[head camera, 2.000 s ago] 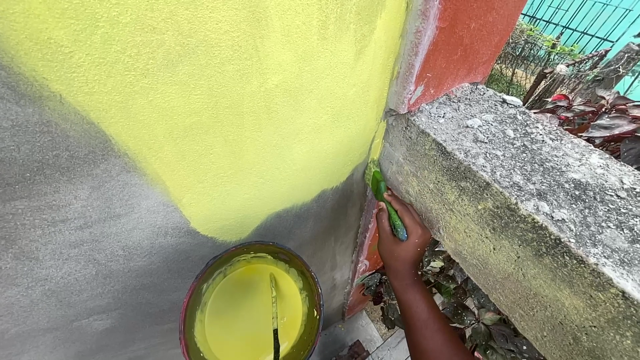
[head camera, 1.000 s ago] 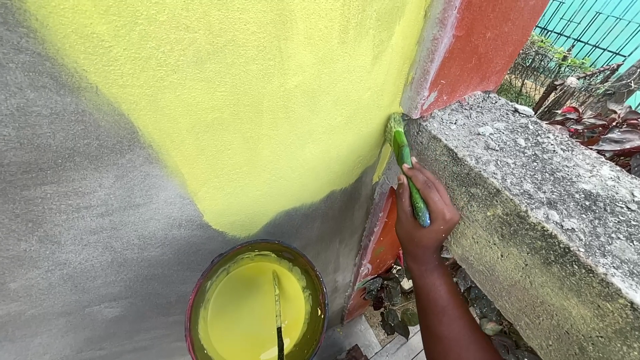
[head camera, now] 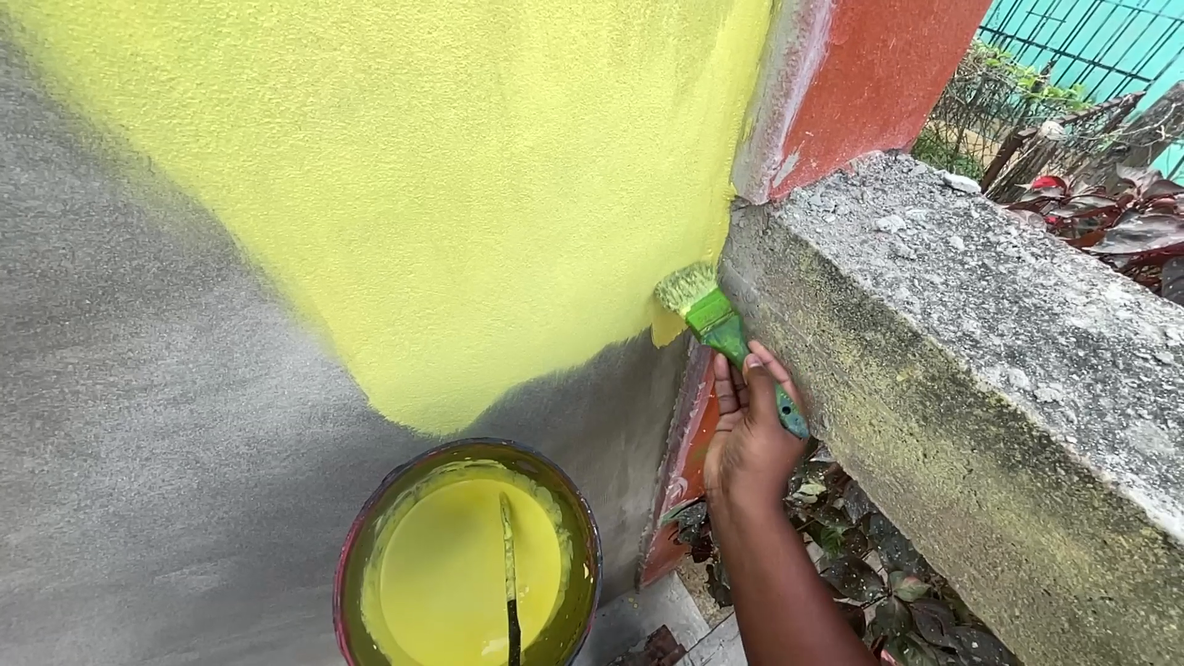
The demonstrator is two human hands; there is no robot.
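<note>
My right hand (head camera: 757,421) grips the handle of a green paintbrush (head camera: 720,319). The brush's bristles, coated with pale yellow paint, touch the wall (head camera: 518,203) near its right edge, beside the concrete ledge. Yellow paint covers the wall's upper part, and grey surface shows below and at the left. Lower in the view is a round bucket (head camera: 347,564) of yellow paint (head camera: 453,564), with a thin paint-smeared stick (head camera: 511,583) standing in it. What holds the bucket is hidden. My left hand is not in view.
A rough concrete ledge (head camera: 999,333) runs down the right side, close to my hand. An orange-red pillar (head camera: 879,83) rises behind it. Dark-leaved plants (head camera: 869,555) grow below the ledge, with more foliage (head camera: 1138,222) and a metal fence (head camera: 1073,55) at upper right.
My right hand has turned the brush so its bristles point up and left, lower than the corner spot they touched a second ago. Yellow paint covers more of the wall's right edge.
</note>
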